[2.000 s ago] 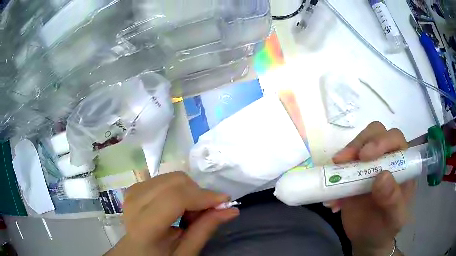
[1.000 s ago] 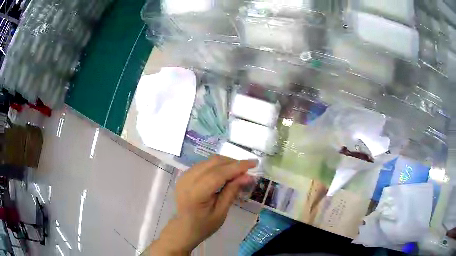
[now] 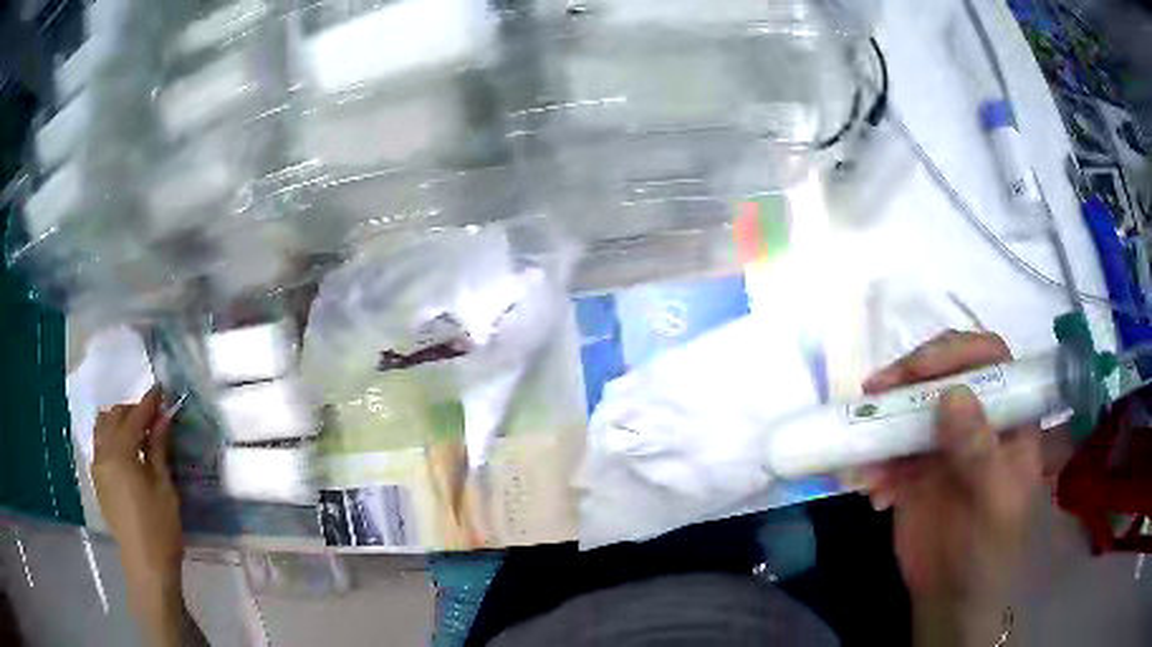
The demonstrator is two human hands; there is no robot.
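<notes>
The picture is motion-blurred. My right hand [image 3: 966, 487] holds the syringe barrel [image 3: 821, 436], a thick white tube with a printed label. It lies nearly level, tapered nose to the left, dark-green adapter [image 3: 1078, 373] on its wide end at the right. My left hand [image 3: 137, 474] is at the far left, over the bench's front edge, fingertips at a white sheet [image 3: 116, 367] and beside a clear bag of thin greenish pieces [image 3: 190, 423]. A small pale thing shows near its fingertips; whether they grip it cannot be told.
Stacked clear trays [image 3: 417, 139] fill the back. Three white blocks [image 3: 268, 413] lie beside the left hand. A printed plastic bag [image 3: 423, 316] and crumpled white tissue [image 3: 670, 417] lie mid-bench. An air hose [image 3: 973, 215], blue-capped tube [image 3: 1007, 145] and red stool [image 3: 1105, 487] are right.
My left hand has moved from near the barrel's nose to the far left, past the white blocks. The view swung left and came back. My right hand still holds the barrel.
</notes>
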